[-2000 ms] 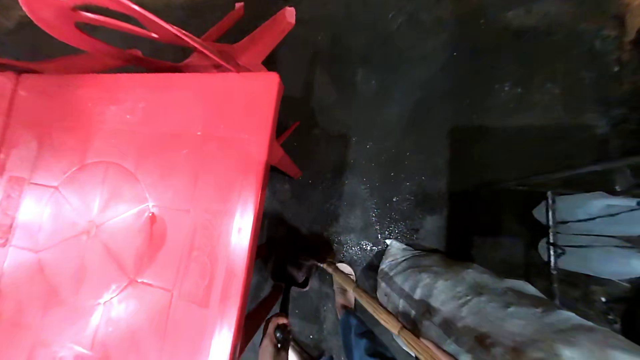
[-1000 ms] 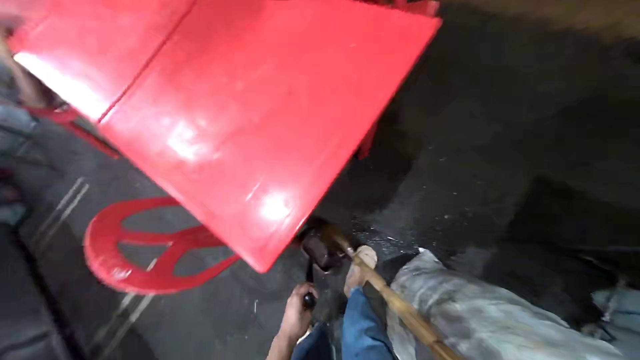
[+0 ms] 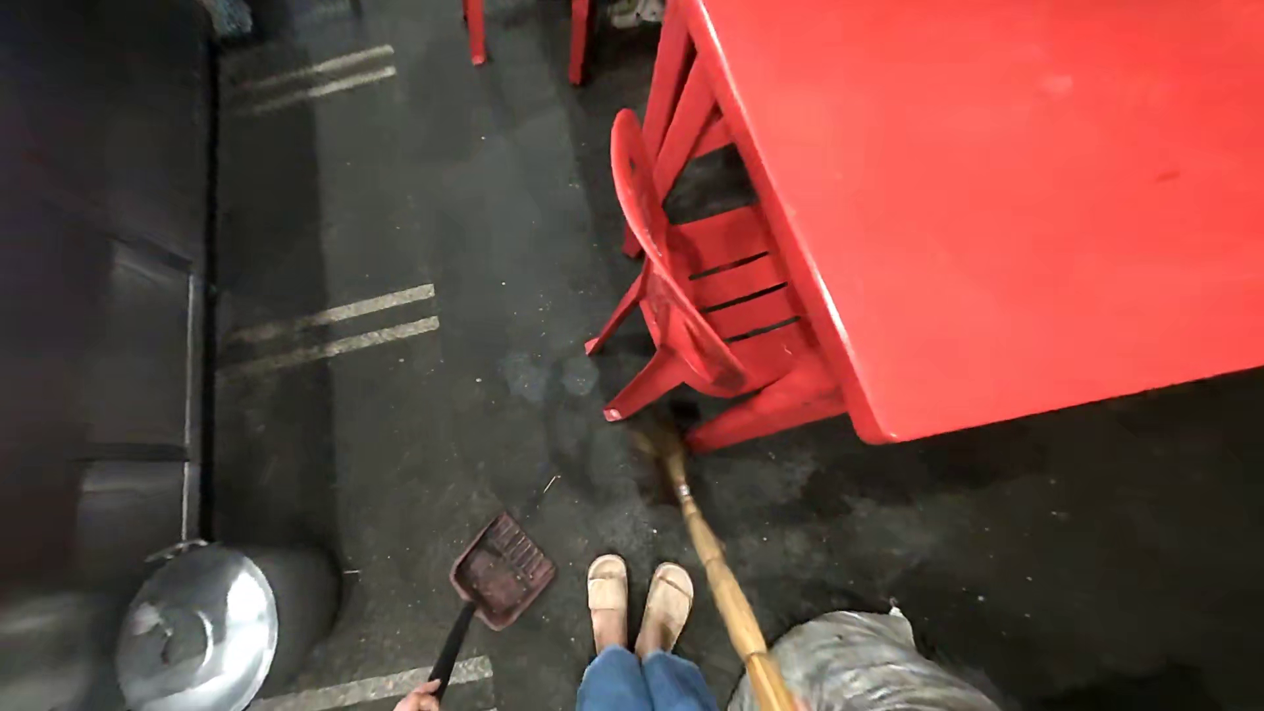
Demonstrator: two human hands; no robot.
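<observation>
My left hand (image 3: 420,697), at the bottom edge, grips the black handle of a dark red dustpan (image 3: 504,573), whose pan is over the floor left of my feet. A broom with a bamboo handle (image 3: 726,592) runs up from the bottom edge, right of my feet. Its blurred bristle end (image 3: 660,444) is at the floor beside a leg of the red plastic chair (image 3: 736,286). Only a sliver of my right hand (image 3: 802,704) shows at the bottom edge, against the broom handle; its fingers are mostly hidden.
A red plastic table (image 3: 987,217) fills the upper right, with the chair tucked partly under it. A grey sack (image 3: 869,667) lies at the lower right. A round metal lid (image 3: 202,632) tops a container at the lower left, beside a dark cabinet (image 3: 138,346). Dust specks dot the dark floor.
The view has swung widely to the left. The dustpan, near the broom and the feet a second ago, is now apart from them at the left. The broom's bristle end now reaches beside the chair leg.
</observation>
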